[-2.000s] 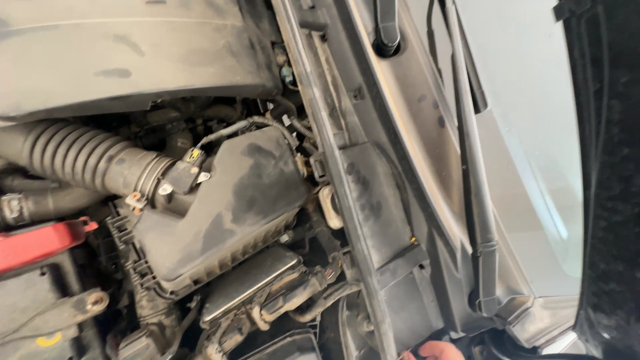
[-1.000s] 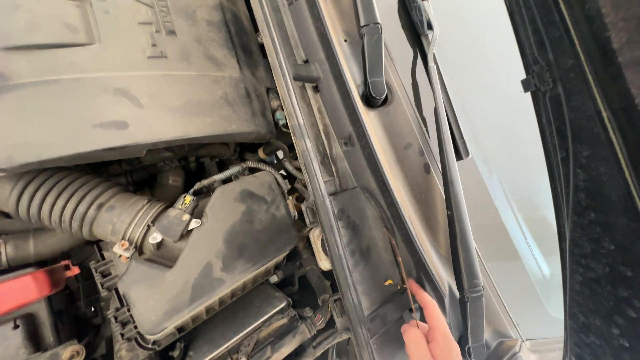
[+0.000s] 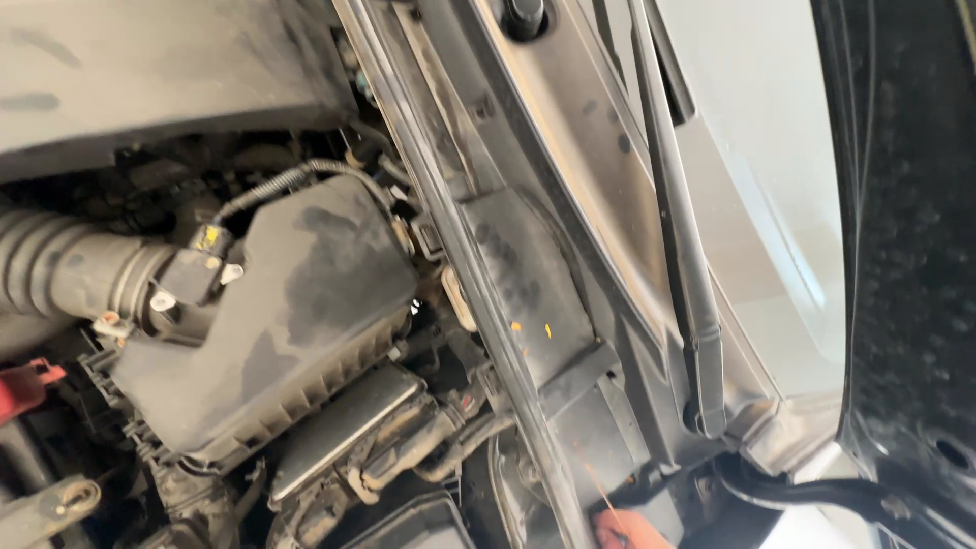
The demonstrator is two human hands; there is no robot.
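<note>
My right hand [image 3: 631, 532] is at the bottom edge, partly cut off, beside the long rubber weatherstrip [image 3: 457, 274] of the car's engine bay. Its fingertips are closed on a thin orange-brown strand [image 3: 597, 482] that slants up and left over the black plastic cowl cover [image 3: 534, 274]. Small yellow-orange bits [image 3: 547, 331] lie on this cover. To the left sits the black air filter housing [image 3: 290, 305], joined to a ribbed intake hose [image 3: 69, 267]. My left hand does not show.
A wiper arm [image 3: 682, 252] runs along the windshield [image 3: 770, 191] at right. The raised hood's dark underside [image 3: 915, 229] is at far right, with a curved black hinge arm [image 3: 816, 492] below. The engine cover [image 3: 152, 69] and a red plastic cover [image 3: 29, 389] are at left.
My right hand has moved from the cowl cover down to the bottom edge of the view. A second earlier its index finger was extended near a thin reddish strand on that cover.
</note>
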